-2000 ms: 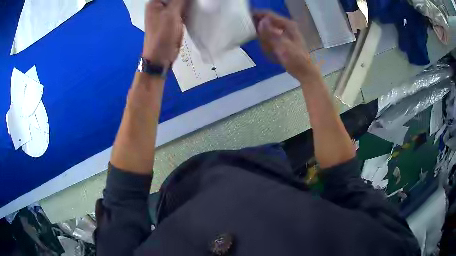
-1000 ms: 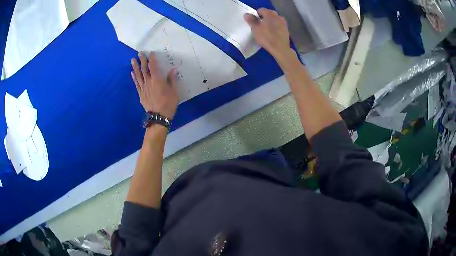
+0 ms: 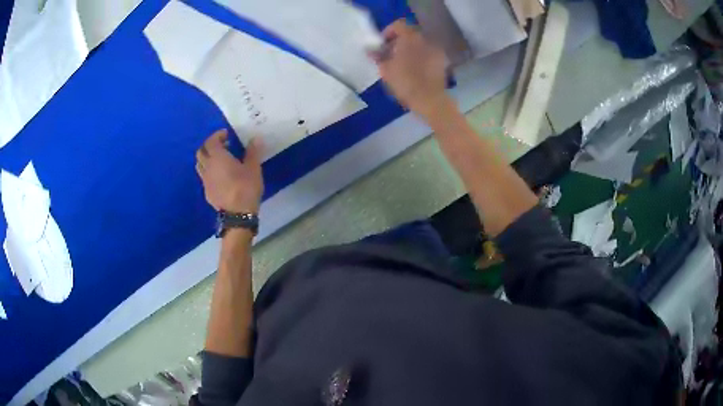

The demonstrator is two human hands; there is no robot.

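A white card pattern piece (image 3: pixel 262 83) with handwriting and a small hole lies on the blue fabric (image 3: pixel 135 198). My left hand (image 3: pixel 231 170) is at its lower left corner, fingers curled and apart, thumb by the card edge. A second white pattern piece (image 3: pixel 317 36), slightly blurred, lies up and right of it, overlapping or close to its edge. My right hand (image 3: pixel 414 67) pinches this second piece at its right end.
A cluster of small white pattern pieces (image 3: pixel 36 238) lies at the left, larger white pieces (image 3: pixel 40 67) at the upper left. A pale bar (image 3: pixel 543 75), a grey-white roll (image 3: pixel 487 28) and dark blue scraps (image 3: pixel 626 28) are at the right. Plastic and offcuts litter the green floor.
The first piece, held up 2 seconds ago, is no longer lifted; both pieces lie low. My left hand has drawn back from flat on the card. The right piece has shifted nearer the left one.
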